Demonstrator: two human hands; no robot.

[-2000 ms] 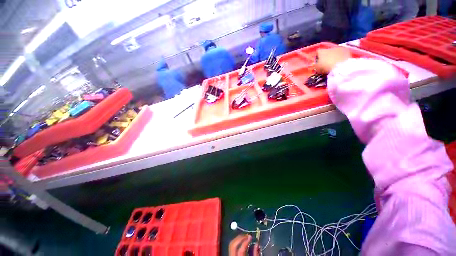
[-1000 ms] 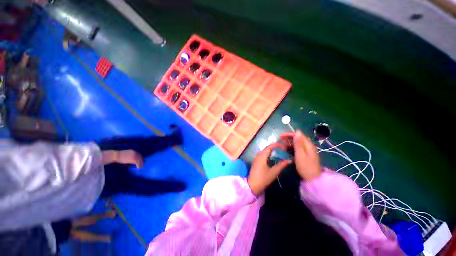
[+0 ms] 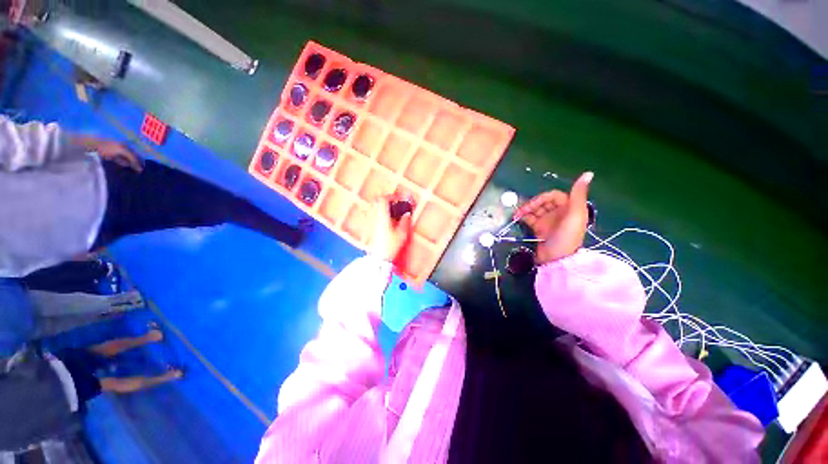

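My left hand [image 3: 390,234] reaches over the red-orange cell tray [image 3: 472,136], with its fingers around a black round watch unit [image 3: 400,209] in a cell near the tray's lower edge. My right hand [image 3: 561,222] is over the green bench right of the tray, fingers apart, fingertips close to thin white leads. Two small white round lead ends, an upper one [image 3: 509,198] and a lower one [image 3: 487,239], lie beside it. One black round unit [image 3: 520,261] lies below that hand; another [image 3: 590,215] is partly hidden behind it. Several more units fill cells at the tray's far left.
White cables [image 3: 667,313] run in loops to a white multi-port block [image 3: 803,397] at lower right, by a blue object [image 3: 746,391]. A light-blue round object [image 3: 409,304] is below the tray. People stand on the blue floor [image 3: 227,326] at left.
My hands, together over the bench a second ago, are now apart. My left hand has moved onto the tray; my right has opened. Earlier still, one arm reached to the clip tray on the white shelf.
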